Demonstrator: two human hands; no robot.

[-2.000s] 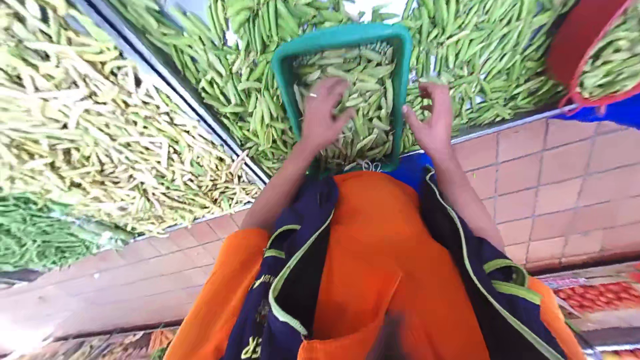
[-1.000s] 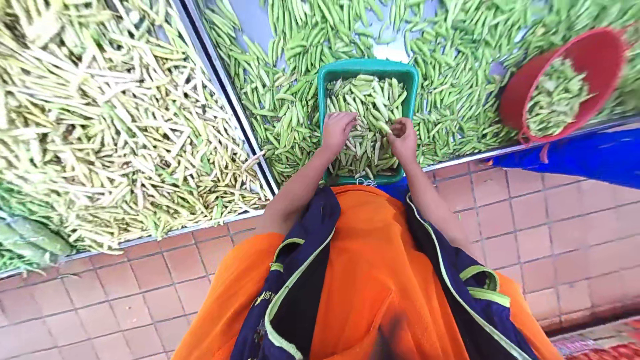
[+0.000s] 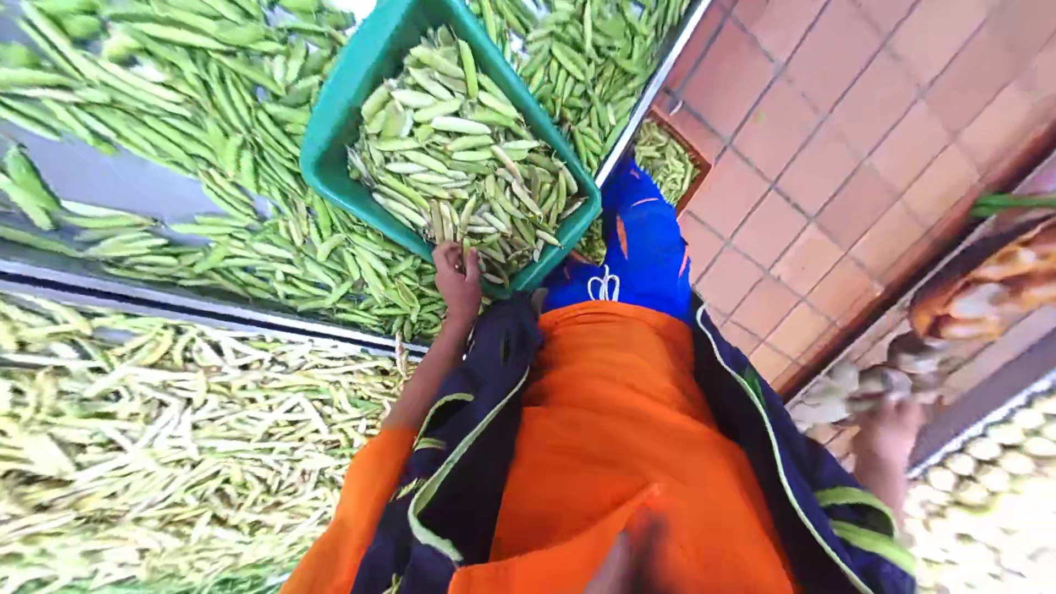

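A green plastic tub (image 3: 330, 157) full of pea pods (image 3: 462, 157) sits at the edge of the display counter. My left hand (image 3: 459, 276) is at its near rim with fingertips over the pods; whether they pinch a pod or the rim cannot be told. Far to the right, my right hand (image 3: 891, 421) is low beside whitish-brown round produce (image 3: 883, 381); its fingers are blurred, so its grasp cannot be seen. Loose green pods (image 3: 239, 124) surround the tub on the counter.
A metal divider (image 3: 206, 313) separates the green pods from paler, yellowish pods (image 3: 206, 454). A reddish crate of pods (image 3: 667, 161) stands by the counter on the tiled floor (image 3: 833, 124). Another produce display (image 3: 982, 462) runs along the right.
Both hands were at the pods in the tub a second ago; my right hand has moved away to the right, my left to the near rim. The view has turned strongly.
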